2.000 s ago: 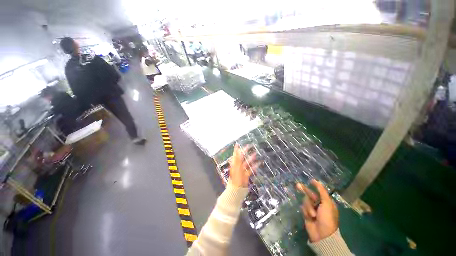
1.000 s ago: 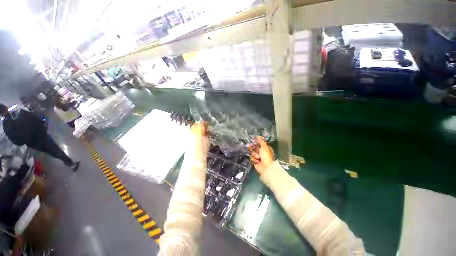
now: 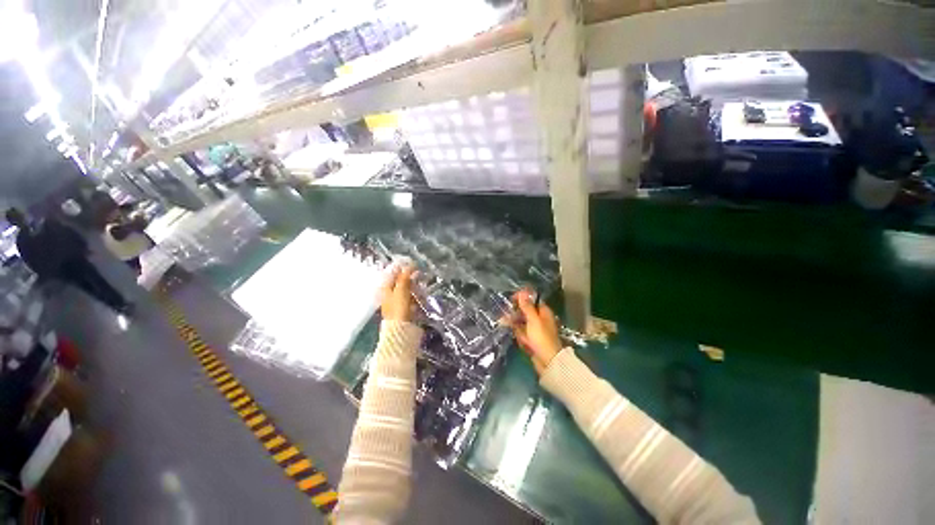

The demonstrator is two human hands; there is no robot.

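A clear plastic tray cover (image 3: 461, 256) with crinkled glare lies or hovers over the far part of a blister tray of black parts (image 3: 441, 395). My left hand (image 3: 398, 291) holds the cover's near left edge. My right hand (image 3: 533, 322) holds its near right edge. A thin dark stick-like thing shows at my right fingers, too small to name. I cannot tell whether the cover rests on the black parts. A white stack (image 3: 308, 287) lies left of my left hand, with a row of small black parts (image 3: 357, 246) at its far edge.
A pale upright post (image 3: 571, 205) stands on the green bench (image 3: 656, 410) beyond my right hand. Clear stacked trays (image 3: 210, 236) are at the far left. A white sheet (image 3: 871, 451) lies at the right. A person (image 3: 72, 256) is in the aisle beside yellow-black tape (image 3: 241, 400).
The view has turned right since two seconds ago. My hands were apart above the trays; now both hold the clear cover. Over the last second, the cover has come slightly nearer over the black parts.
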